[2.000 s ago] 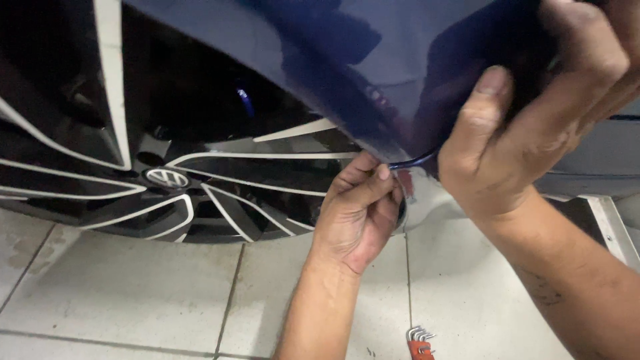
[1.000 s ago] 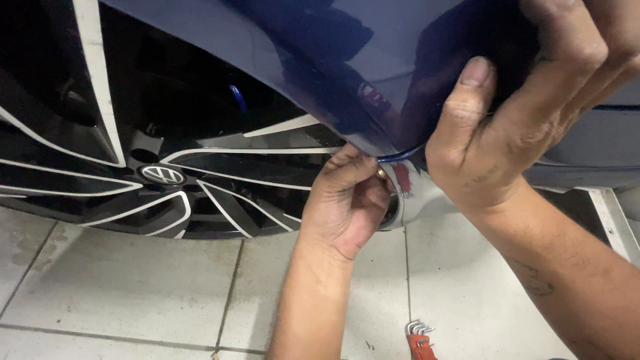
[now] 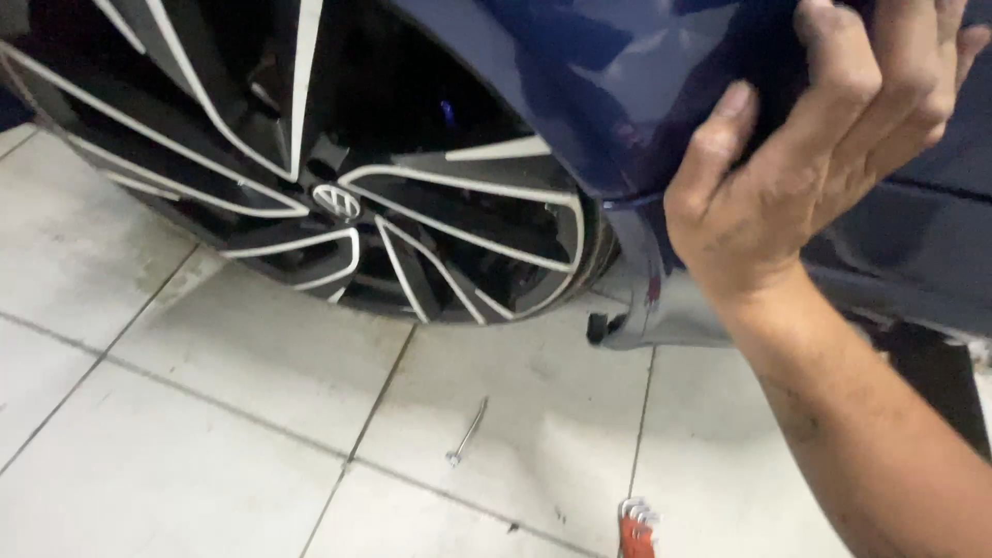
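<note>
My right hand (image 3: 783, 147) rests with spread fingers against the dark blue body panel (image 3: 589, 62) of a car, its thumb pointing up; it grasps nothing. My left hand is out of view. Left of the hand, the panel's lower corner meets a glossy lower trim piece (image 3: 632, 263), with a black clip or tab (image 3: 598, 328) at its bottom end. The alloy wheel (image 3: 457, 221), black with pale-edged spokes, fills the upper left. On the floor below it lies a thin metal rod-like tool (image 3: 470, 434) with a wider lower end.
A red holder with hex keys (image 3: 637, 535) lies on the white tiled floor (image 3: 256, 465) at the bottom edge. The car's blue side (image 3: 914, 240) continues at the right, above a dark gap along its lower edge.
My left hand has left the panel's lower corner and gone out of view. My right hand stays at the panel. The view has shifted, and the thin metal tool now shows on the floor.
</note>
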